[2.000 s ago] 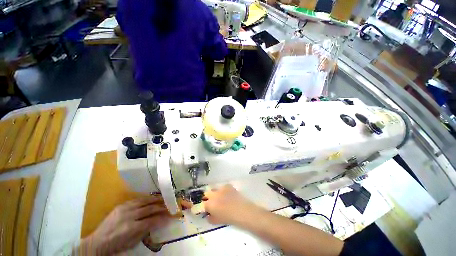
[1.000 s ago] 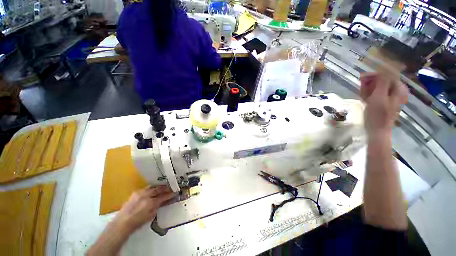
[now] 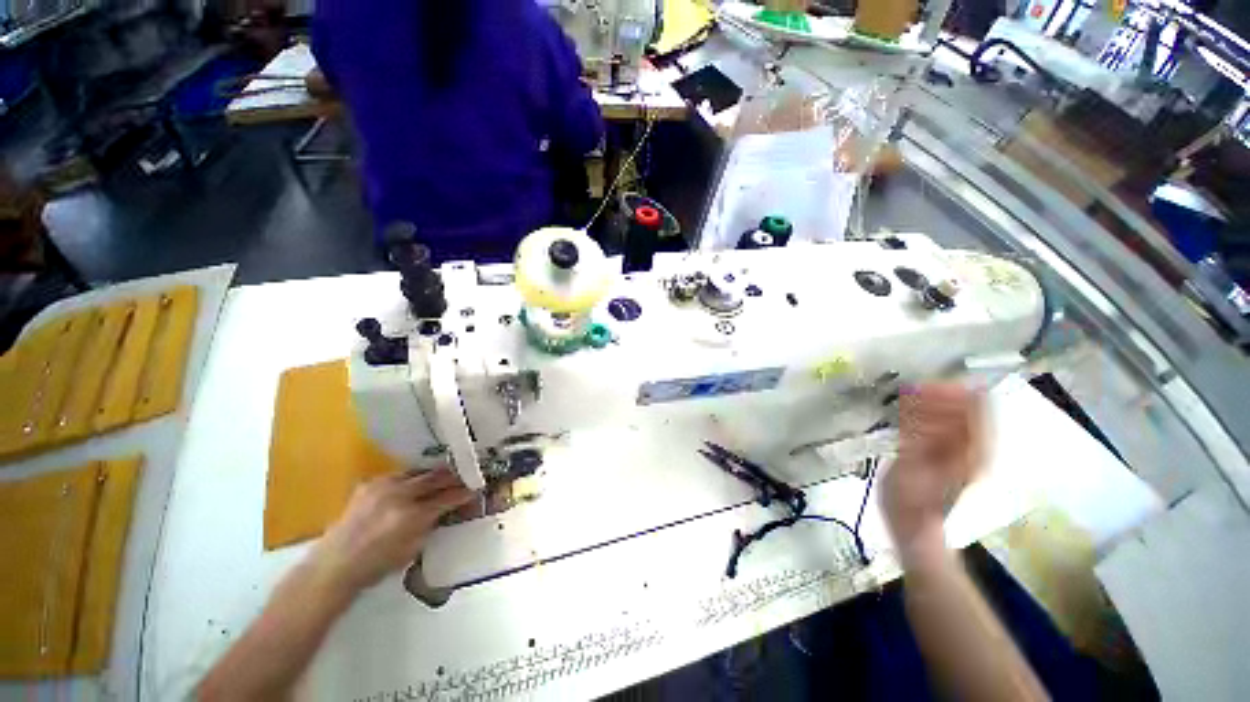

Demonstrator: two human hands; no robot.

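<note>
A mustard-yellow panel lies flat on the white table, its right part going under the head of the white sewing machine. My left hand rests on the panel's right end beside the needle area, fingertips at the presser foot. What its fingers pinch or press is hidden. My right hand is blurred, raised in front of the right part of the machine, away from the panel. Its fingers look curled; I cannot tell whether it holds anything.
Black snips with a dark cord lie right of the needle. Yellow panels with long lines lie on a board at the left. A thread cone stands on the machine. A person in purple is behind it. A printed ruler marks the front edge.
My right hand left the needle area, rose to the far right near the handwheel, and is now lower and closer in. My left hand stays by the needle. The view has shifted.
</note>
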